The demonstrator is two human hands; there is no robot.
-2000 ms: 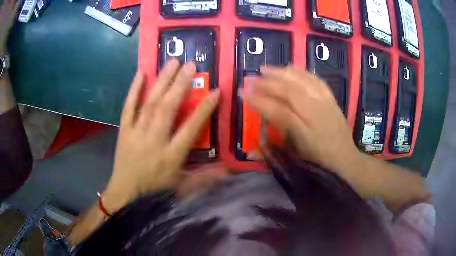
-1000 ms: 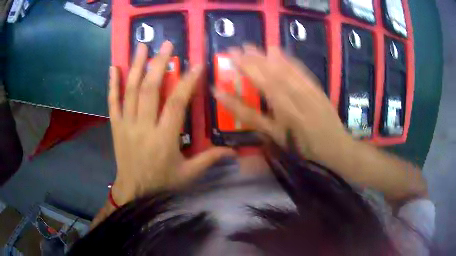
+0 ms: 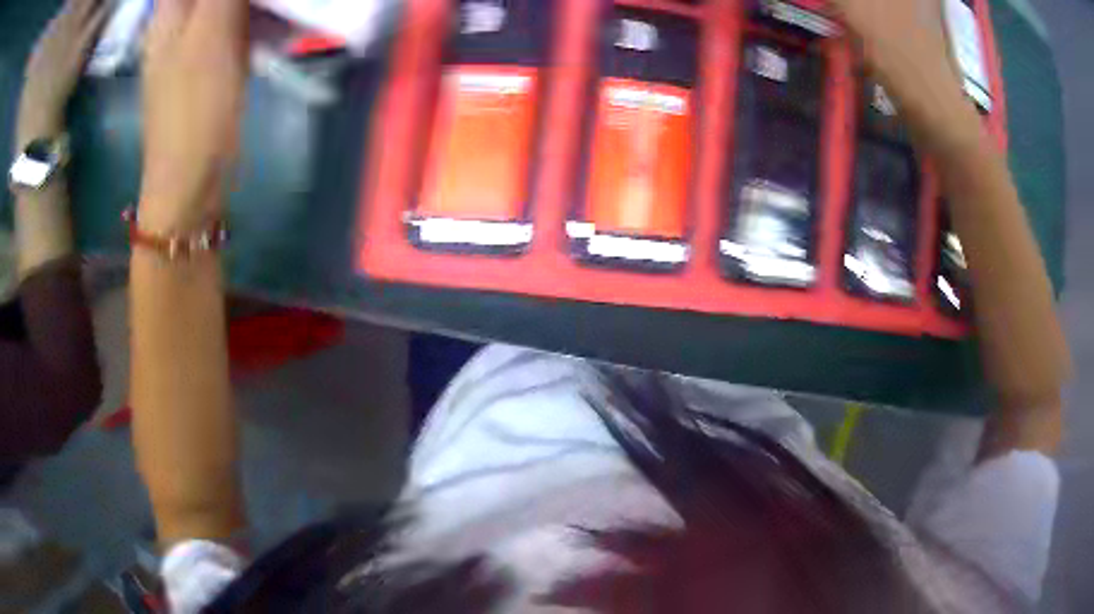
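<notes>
A red phone tray lies on the green bench. Two phone backs in its near row hold orange-red batteries, one at the left and one beside it. Further right, a phone back with an open battery bay and others like it lie in their pockets. My left hand reaches to the far left of the bench, blurred, its fingers cut off by the top edge. My right hand is over the far right of the tray, mostly cut off by the top edge.
Blurred white and red pieces lie on the bench beside my left hand. Another person's hand and forearm with a watch are at the far left. A red object is below the bench edge.
Both hands have left the two near-left phones: my left hand moved up and left, my right hand up and right. The view has shifted, showing the bench's near edge.
</notes>
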